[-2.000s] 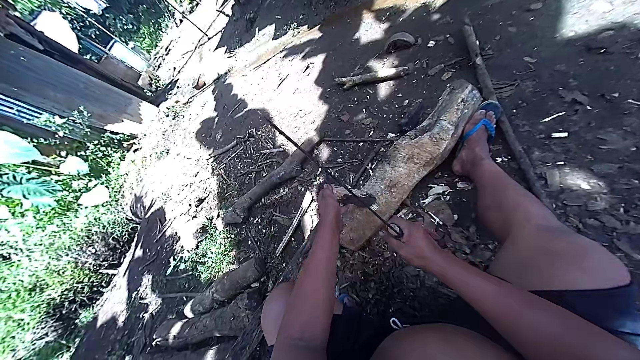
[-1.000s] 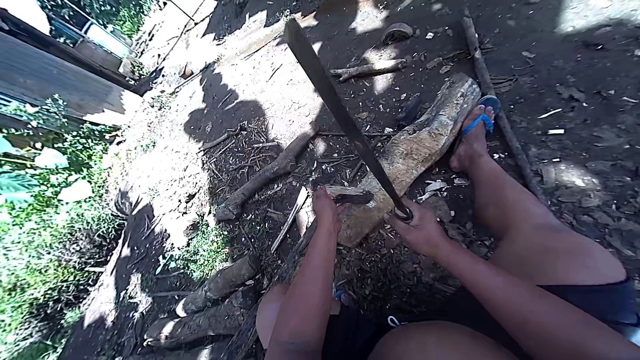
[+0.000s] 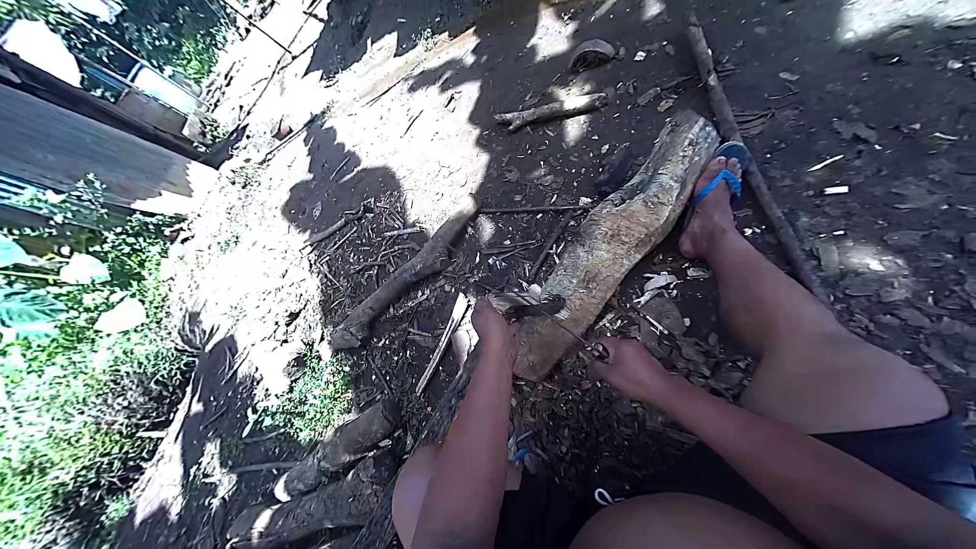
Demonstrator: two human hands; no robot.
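Observation:
A thick, bent log (image 3: 610,244) lies on the ground between my legs and reaches to my sandalled foot. My left hand (image 3: 494,324) is closed on a short piece of split wood (image 3: 534,305), dark on one side and pale on the other, over the log's near end. In my right hand (image 3: 629,367) is the handle of a machete, whose thin blade (image 3: 564,328) is seen nearly edge-on and runs toward the wood piece. Where the blade's far part ends is hard to tell.
Cut logs (image 3: 335,450) lie at lower left, and a forked branch (image 3: 412,274) lies left of the big log. A long pole (image 3: 751,168) passes beside my foot in its blue-strapped sandal (image 3: 720,179). Wood chips and twigs are scattered about. Plants grow at far left.
The machete blade, raised and pointing up and away one second ago, has come down to the wood piece. My left hand stays near the log's end with the wood.

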